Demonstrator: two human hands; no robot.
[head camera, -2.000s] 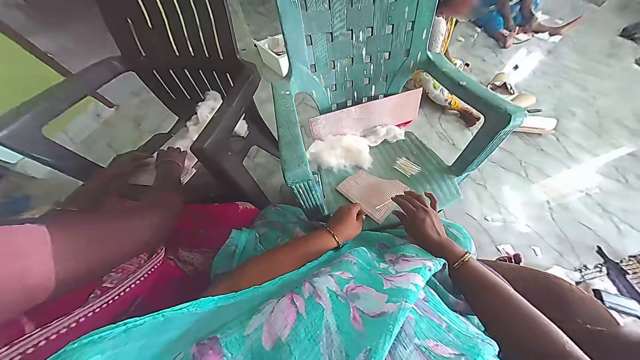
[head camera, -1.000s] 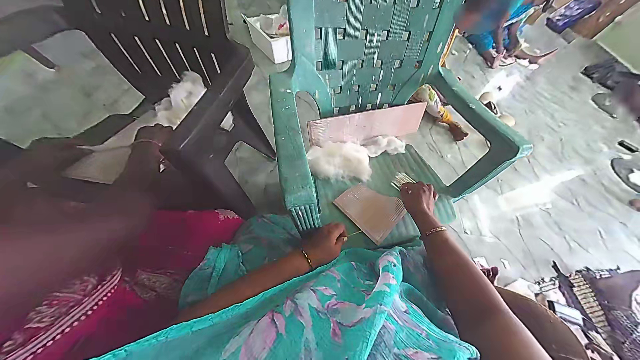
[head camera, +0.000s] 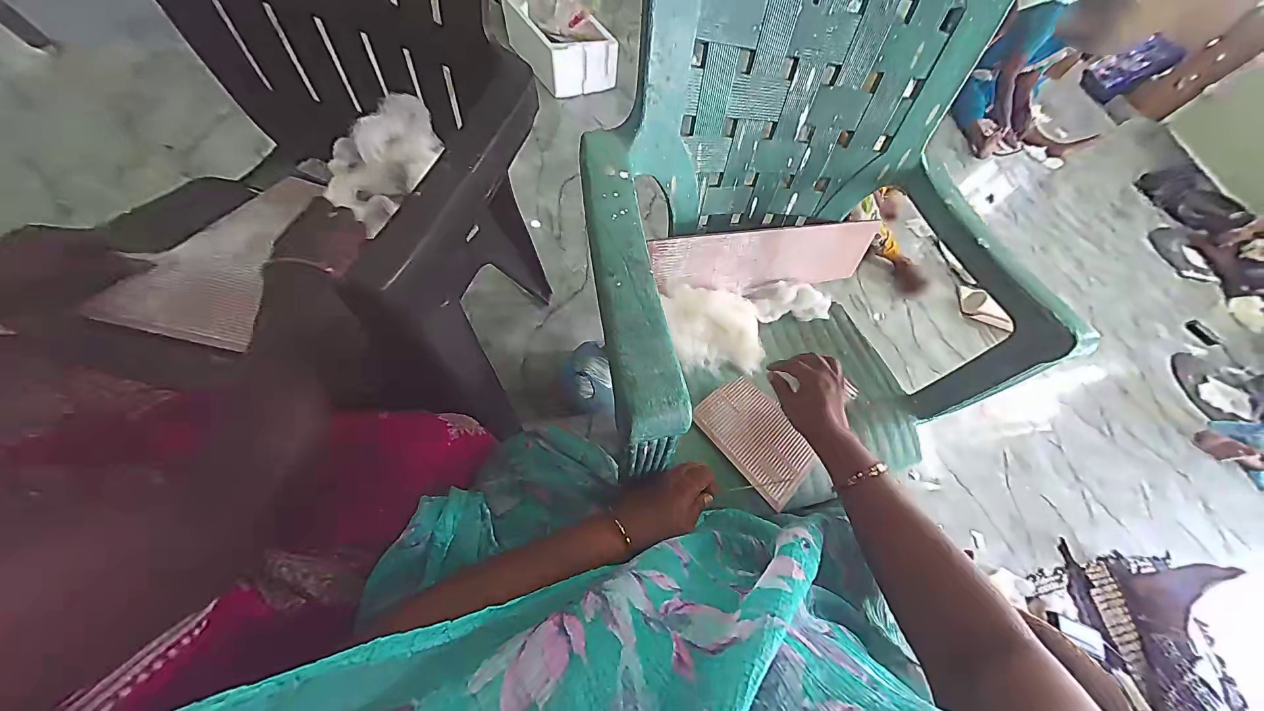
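A green plastic chair (head camera: 637, 296) stands before me. On its seat a ribbed, pinkish board (head camera: 755, 439) lies between my hands. My left hand (head camera: 681, 499) is closed at the seat's front edge on a thin stick, which points toward the board. My right hand (head camera: 812, 395) is beyond the board's right corner, fingers bent down near the white cotton wool (head camera: 716, 326); what its fingertips touch is hidden. Pale thin sticks (head camera: 850, 391) show partly behind that hand. A larger pink board (head camera: 765, 255) leans at the back of the seat.
On the left a person's hands (head camera: 321, 237) work at a dark plastic chair (head camera: 444, 257) holding another ribbed board (head camera: 197, 286) and cotton wool (head camera: 385, 158). A white box (head camera: 568, 59) stands behind on the floor. Other people sit farther off at the upper right and right edge.
My right hand has moved from the pale sticks toward the cotton wool. Two seconds ago it was at the ribbed board's right edge. My left hand stays near the seat's front edge.
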